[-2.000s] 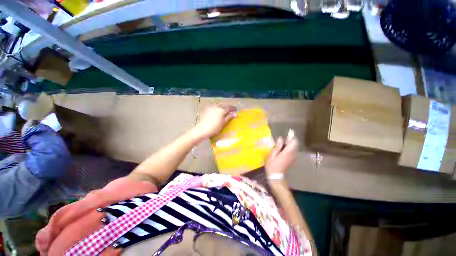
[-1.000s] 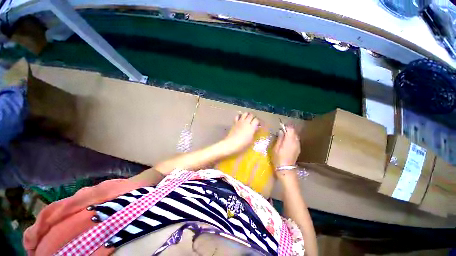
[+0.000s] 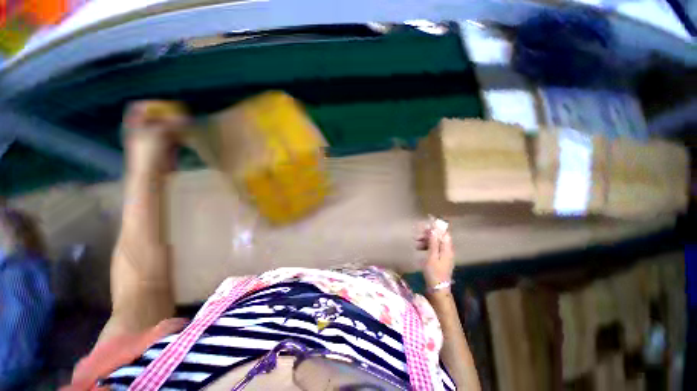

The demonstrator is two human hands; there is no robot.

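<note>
The yellow-taped carton is blurred and tilted over the cardboard-covered bench, with bright yellow on its right faces and brown on its left. My left hand is at its left, arm stretched forward, fingers closed around a yellow-edged part that seems to be a flap of this carton; blur hides the exact grip. My right hand is apart from the carton, low on the right, with a tiny pale piece between its fingertips. I cannot tell what the piece is.
Brown cartons stand in a row on the bench at right, one with a white label. A dark blue fan is behind them. More cartons lie low at right. A person's blue sleeve is at far left.
My left hand has moved far left and forward, and the carton has gone from flat before me to tilted and further forward. My right hand has come away from it. The view has turned.
</note>
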